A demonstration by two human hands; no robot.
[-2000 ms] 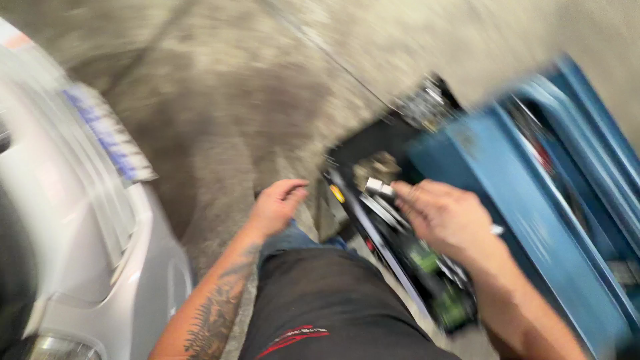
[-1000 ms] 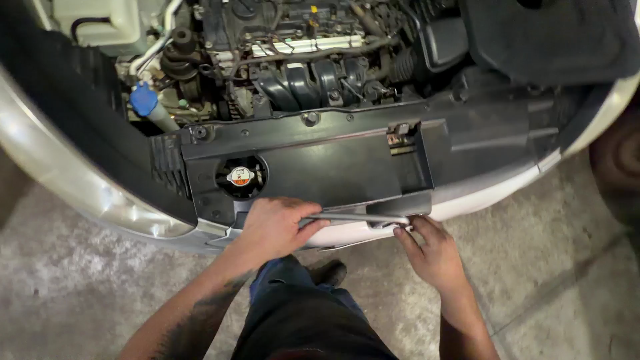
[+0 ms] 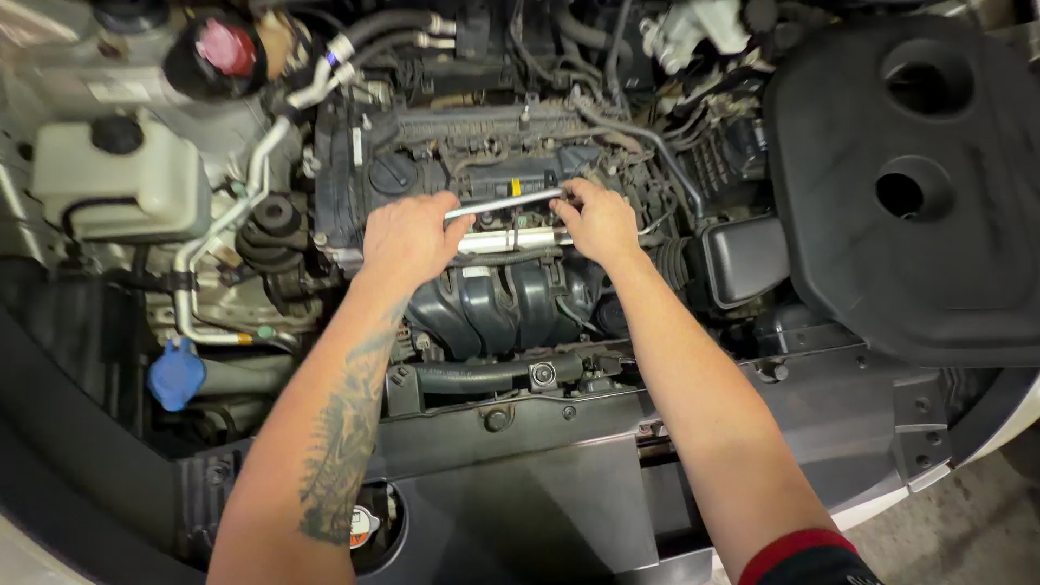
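Both of my hands hold a slim metal rod-like tool over the middle of the car engine. My left hand is closed round its left end, with the thumb along the rod. The fingertips of my right hand pinch its right end. Just behind the rod is a yellow dipstick handle; below it lies a silver fuel rail. Nearer me is the black intake manifold. The black oil filler cap sits behind my left hand. Whether the tool touches the engine, I cannot tell.
On the right lies a large black plastic engine cover. A pale fluid reservoir and a blue washer filler cap are on the left. The black radiator panel spans the front, with the radiator cap in its opening beneath my left forearm.
Two seconds ago my right hand was over an open blue toolbox. A second ago both hands held the rod above the car's front edge; now they hold it farther forward, over the engine.
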